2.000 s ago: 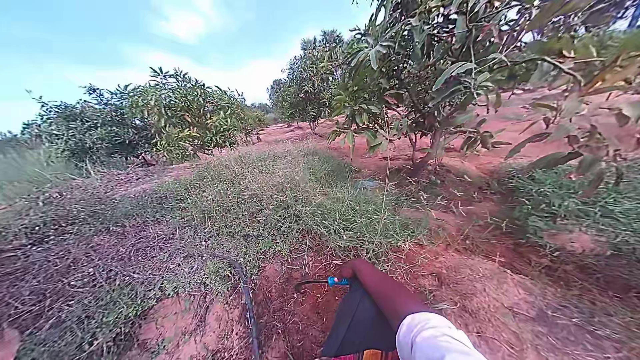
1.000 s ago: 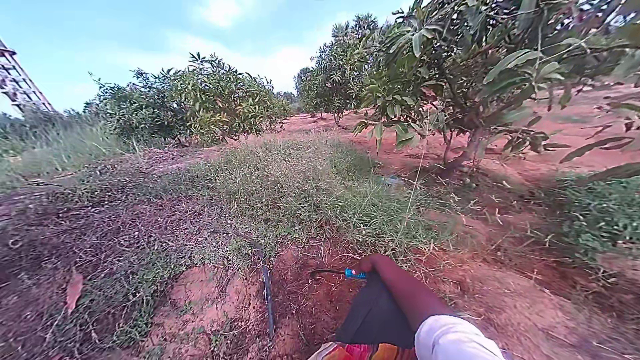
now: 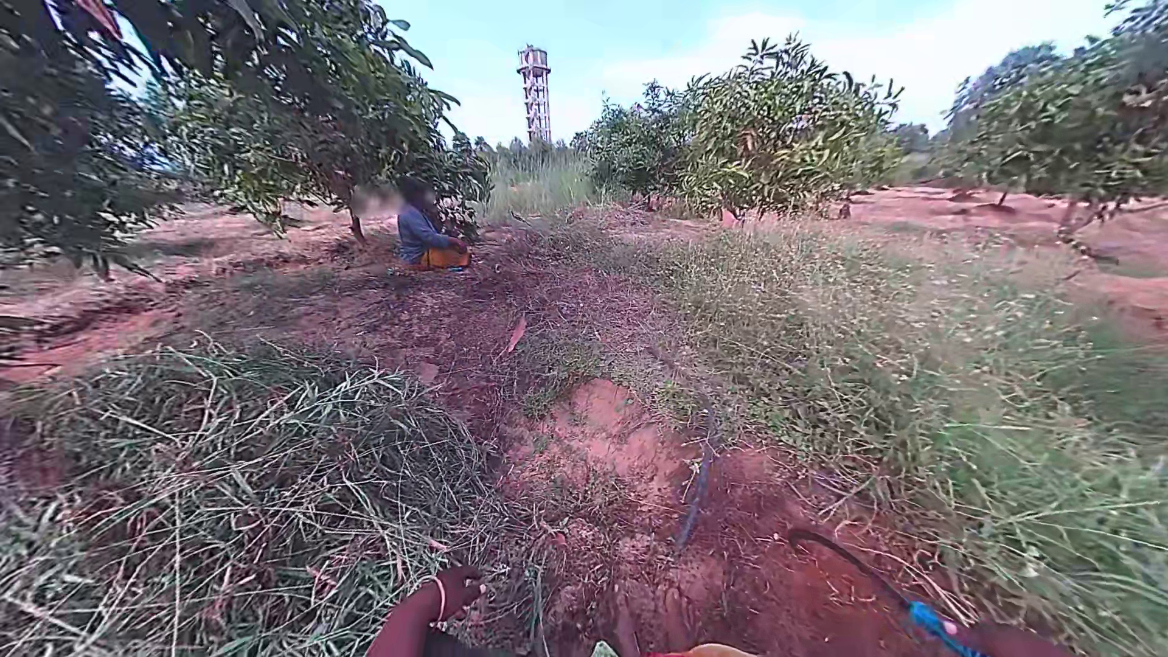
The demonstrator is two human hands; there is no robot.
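At the lower right, my right hand (image 3: pixel 1004 639) is closed round the blue-wrapped handle of a sickle (image 3: pixel 844 555), whose dark curved blade points left over bare red soil. My left hand (image 3: pixel 461 589), with a pale bangle at the wrist, is at the bottom centre-left, beside a large heap of cut grass (image 3: pixel 265 465). Its fingers look curled; whether they hold any stems cannot be told. Between the hands, a black hose (image 3: pixel 701 484) lies on the soil, and my bare feet (image 3: pixel 675 620) show at the bottom edge.
A person in a blue top (image 3: pixel 420 228) sits on the ground under a leafy tree (image 3: pixel 319 119) at the left. Tall weeds (image 3: pixel 867 338) cover the right side. More trees (image 3: pixel 757 137) and a water tower (image 3: pixel 536 96) stand farther back.
The view has swung left, bringing the seated person and the grass heap into sight. My left hand has come into view. The sickle remains in my right hand.
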